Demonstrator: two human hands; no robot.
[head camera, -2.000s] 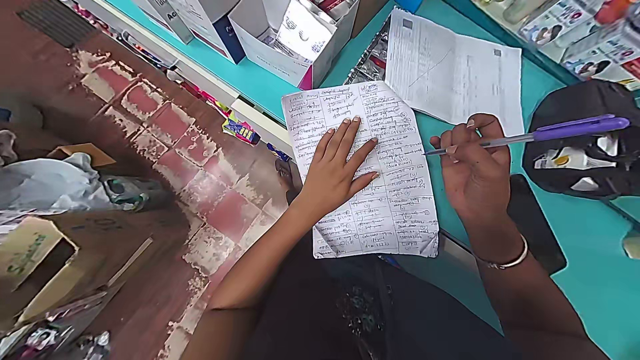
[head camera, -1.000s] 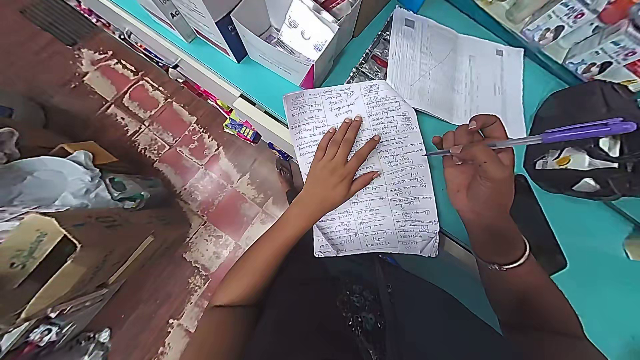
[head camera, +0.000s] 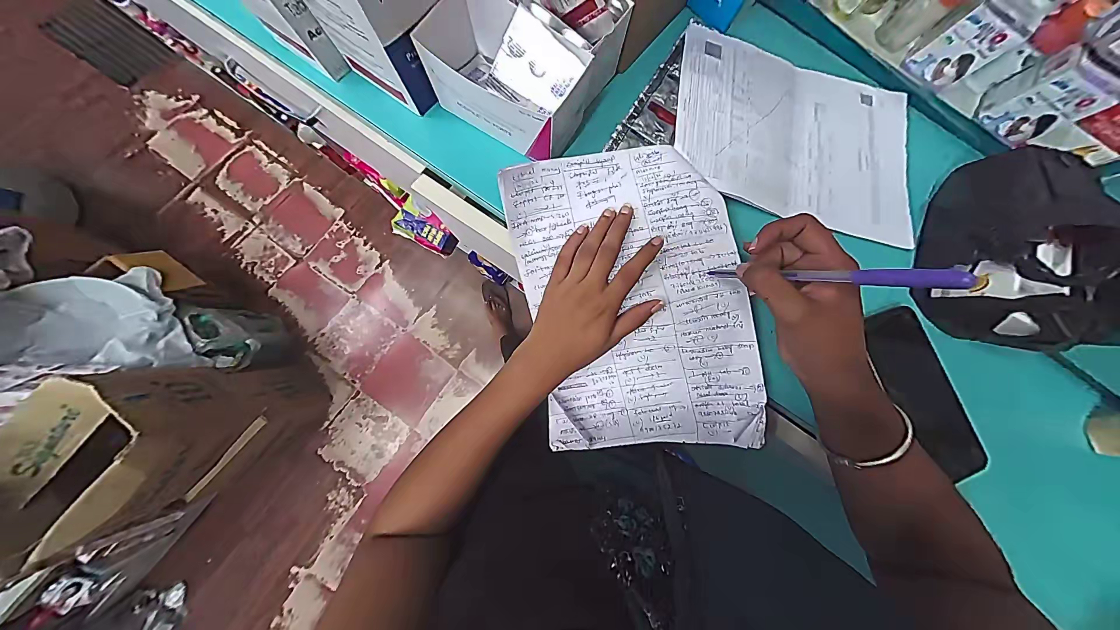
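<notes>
A creased sheet of paper (head camera: 647, 367), ruled in columns and covered in handwriting, lies at the edge of the turquoise counter (head camera: 1050, 464). My left hand (head camera: 595, 289) rests flat on its middle with the fingers apart, holding nothing. In my right hand (head camera: 805, 306) is a purple pen (head camera: 910, 277), pinched between thumb and fingers, its tip at the writing in the right column. A printed white sheet (head camera: 796, 131) lies just beyond the handwritten one. Under my right wrist, partly hidden, is a dark phone-like flat object (head camera: 927, 394).
An open white carton (head camera: 560, 131) with packets stands at the counter's back beside other boxes (head camera: 367, 44). At the right lies a black bag (head camera: 1006, 201). A glass display case (head camera: 919, 96) edges the top right. Opened cardboard boxes (head camera: 192, 420) stand on the floor at left.
My right hand and the pen have shifted slightly, and the pen now lies more nearly level across the view. My left hand stays on the sheet.
</notes>
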